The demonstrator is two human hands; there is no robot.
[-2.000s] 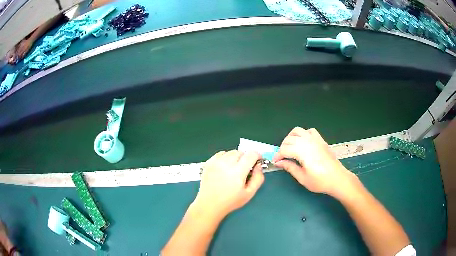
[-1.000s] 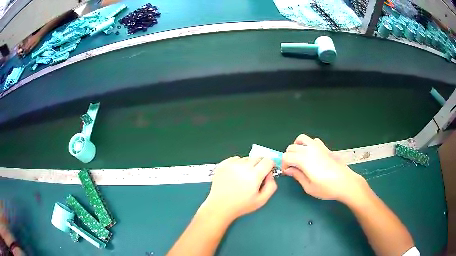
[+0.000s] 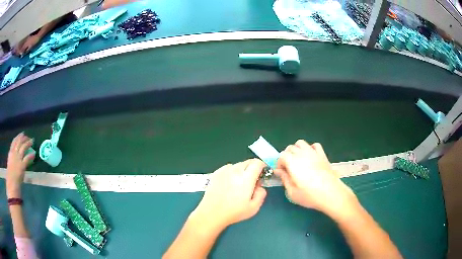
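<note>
A turquoise fan body (image 3: 265,150) is in my hands over the pale belt edge rail, its flat open handle pointing up and left. My right hand (image 3: 307,174) is closed round its other end and hides the head. My left hand (image 3: 234,192) pinches a small circuit board (image 3: 267,173) beside the handle. The fingers cover most of the board, so its fit against the handle cannot be told.
Fan bodies lie on the belt at left (image 3: 50,153), far middle (image 3: 289,59) and right (image 3: 429,111). Green PCB strips (image 3: 91,203) and a fan body (image 3: 56,221) are at left on the bench. A PCB panel (image 3: 411,167) lies by the right post. Another person's hand (image 3: 19,156) is at far left.
The fan bodies on the belt have moved left. Another person's hand has come in over the belt at far left. The handle in my hands has tilted more upright, and more of it shows.
</note>
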